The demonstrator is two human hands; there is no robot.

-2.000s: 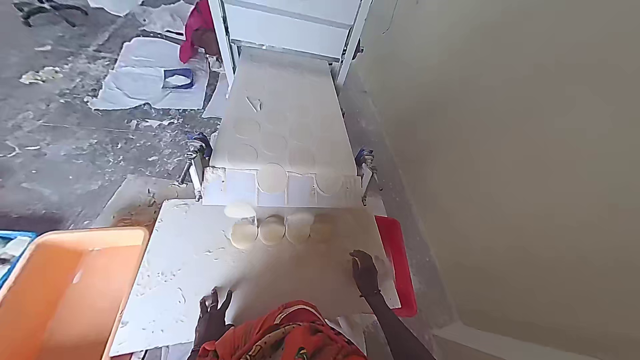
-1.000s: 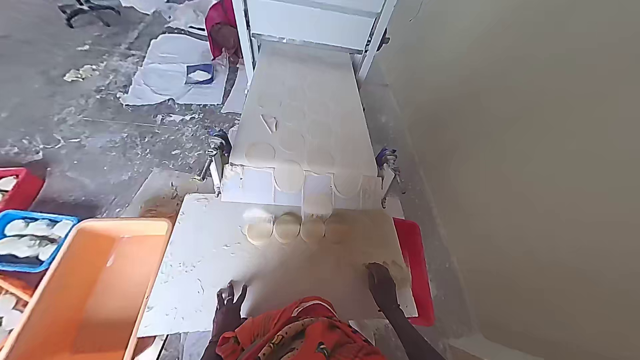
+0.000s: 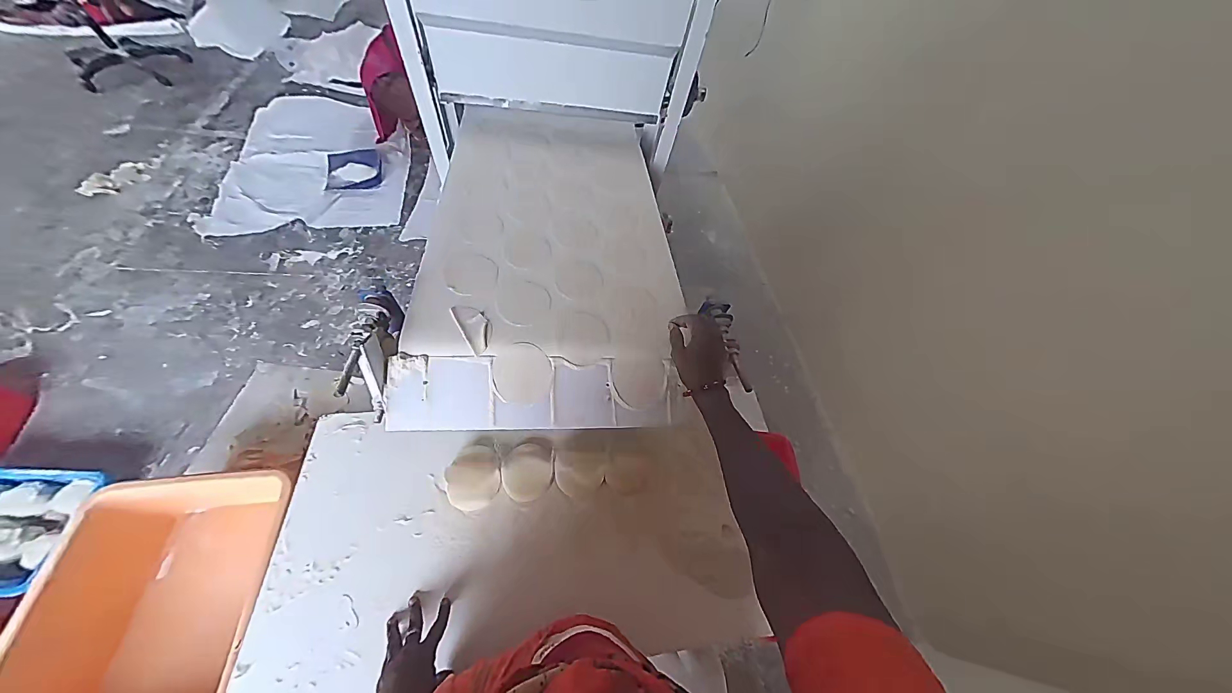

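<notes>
Flat round dough discs [image 3: 525, 373] lie on the conveyor belt [image 3: 539, 212], which slopes down from a white machine. One folded disc [image 3: 472, 329] rests near the belt's lower left. Below the belt's end, a row of several dough stacks [image 3: 527, 472] sits on the white tabletop [image 3: 385, 549]. My right hand [image 3: 700, 351] is at the belt's lower right edge, beside a metal adjusting fitting; whether its fingers grip anything cannot be told. My left hand [image 3: 416, 643] rests at the near left of the tabletop, fingers spread, holding nothing.
An orange plastic tub [image 3: 183, 577] stands left of the table, with a blue crate [image 3: 34, 529] of pale pieces beyond it. Part of a red container [image 3: 780, 457] shows at the right. Past the belt's left side are white sheets [image 3: 279, 183] and a partly hidden person [image 3: 390, 91]. A wall runs along the right.
My right hand has moved forward from the near right of the tabletop to the belt's lower right edge. My left hand remains at the near left. More discs have gathered in the row of stacks.
</notes>
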